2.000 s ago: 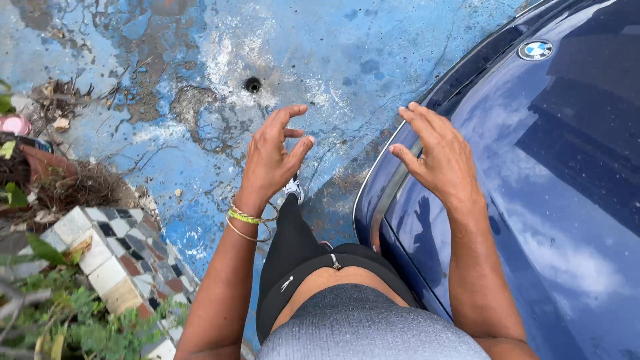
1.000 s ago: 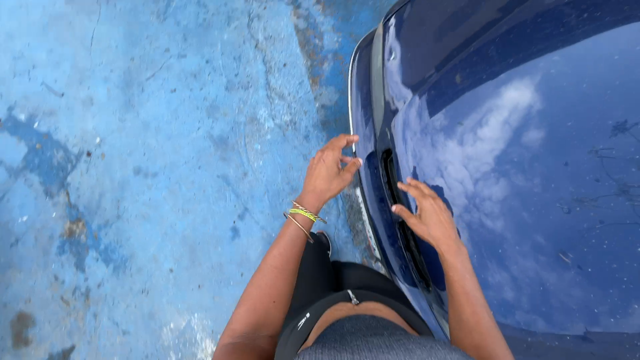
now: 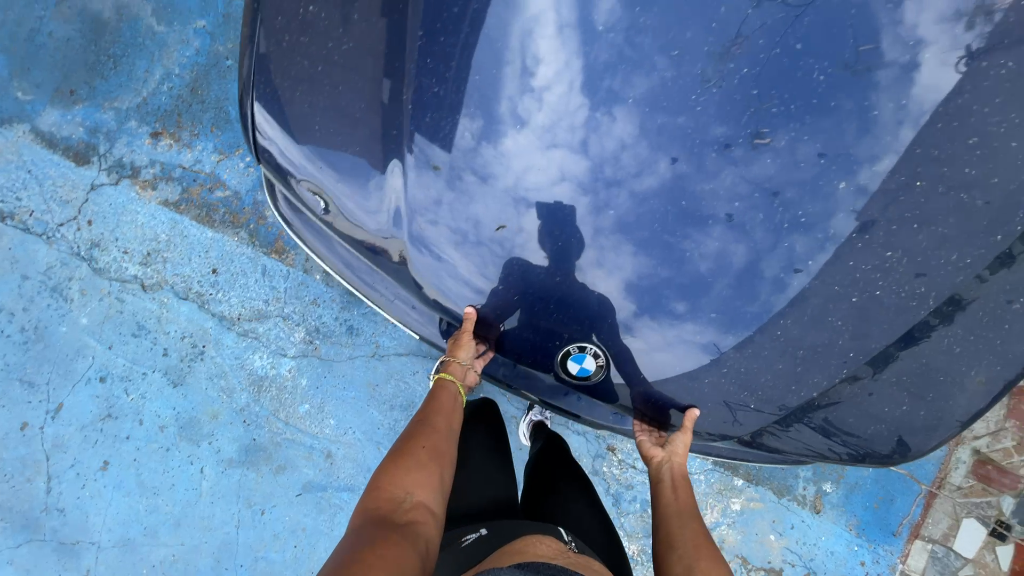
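Observation:
A glossy dark blue car hood (image 3: 704, 200) with a round BMW emblem (image 3: 582, 364) fills the upper right of the head view. My left hand (image 3: 470, 352), with bracelets at the wrist, grips the hood's front edge left of the emblem, its thumb on top and its fingers partly hidden beneath. Right of the emblem, my right hand (image 3: 666, 436) holds the same edge, palm up, thumb raised beside it and fingertips hidden under the lip. Sky and my own dark silhouette reflect in the paint.
Cracked blue-painted concrete (image 3: 200, 384) lies at the left and under my feet. A shoe (image 3: 534, 422) shows just below the car's front edge. Stone and tile paving (image 3: 968, 512) borders the ground at the lower right.
Both hands, apart from the edge a second ago, now hold the front edge of the hood and are farther apart. The view has turned so the car's front faces me.

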